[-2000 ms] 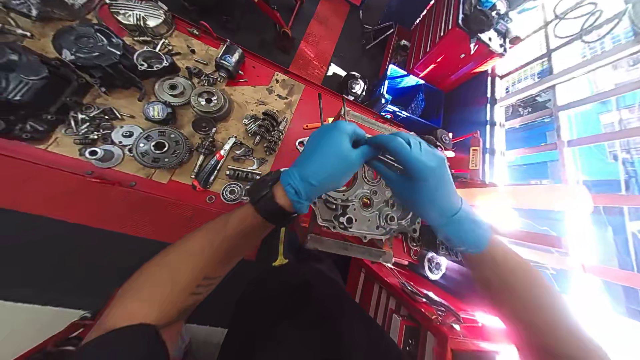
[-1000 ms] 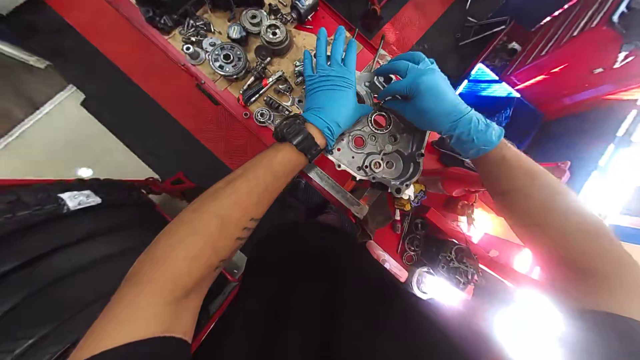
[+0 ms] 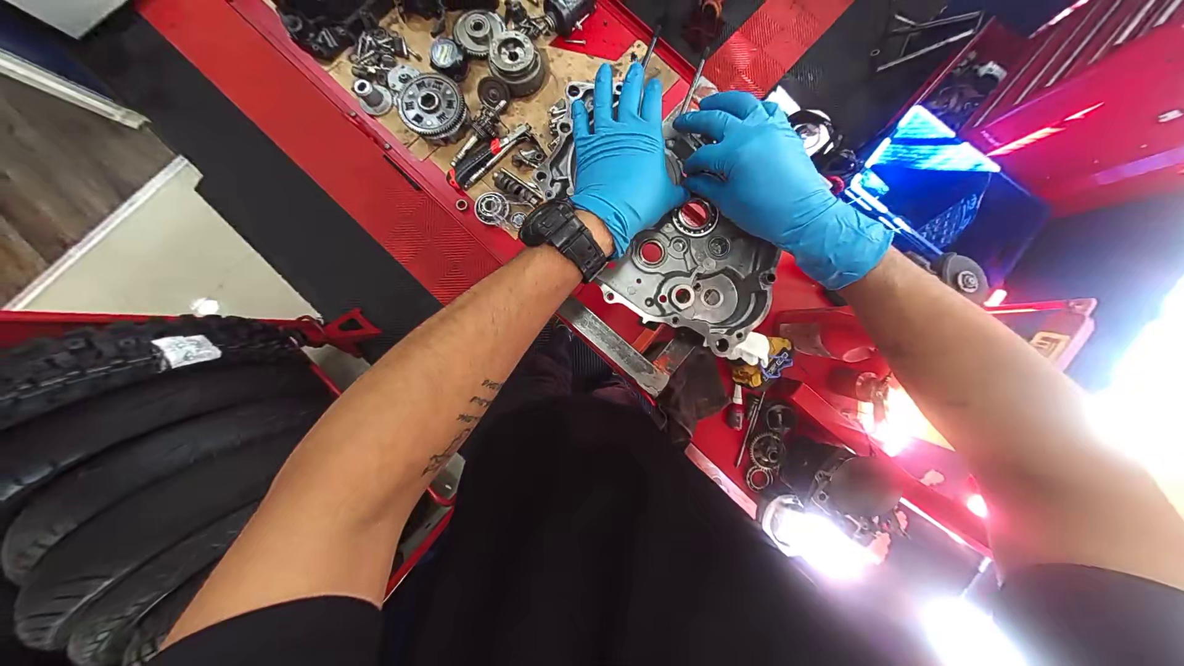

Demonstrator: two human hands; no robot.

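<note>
A metal engine crankcase half [image 3: 703, 277] with bearing bores lies over the red bench, below and between my hands. My left hand [image 3: 624, 157], in a blue glove, rests flat on its upper left part with the fingers spread. In a matching glove, my right hand [image 3: 758, 171] is bent over the crankcase's upper part, thumb and fingertips close together beside my left thumb. Whether those fingertips pinch something small cannot be seen. Past the fingers, two thin rods stick up near the case's top edge.
To the left, gears [image 3: 432, 106], a clutch basket [image 3: 516, 63], shafts and red-handled pliers [image 3: 490, 159] lie on cardboard. A metal bar [image 3: 615, 347] runs along the bench's near edge. Stacked tyres [image 3: 157, 462] stand at lower left. More engine parts [image 3: 768, 449] lie at lower right.
My hands were together over the crankcase two seconds ago; my left hand has since opened flat on it. My right hand remains over the case. The view has swung round.
</note>
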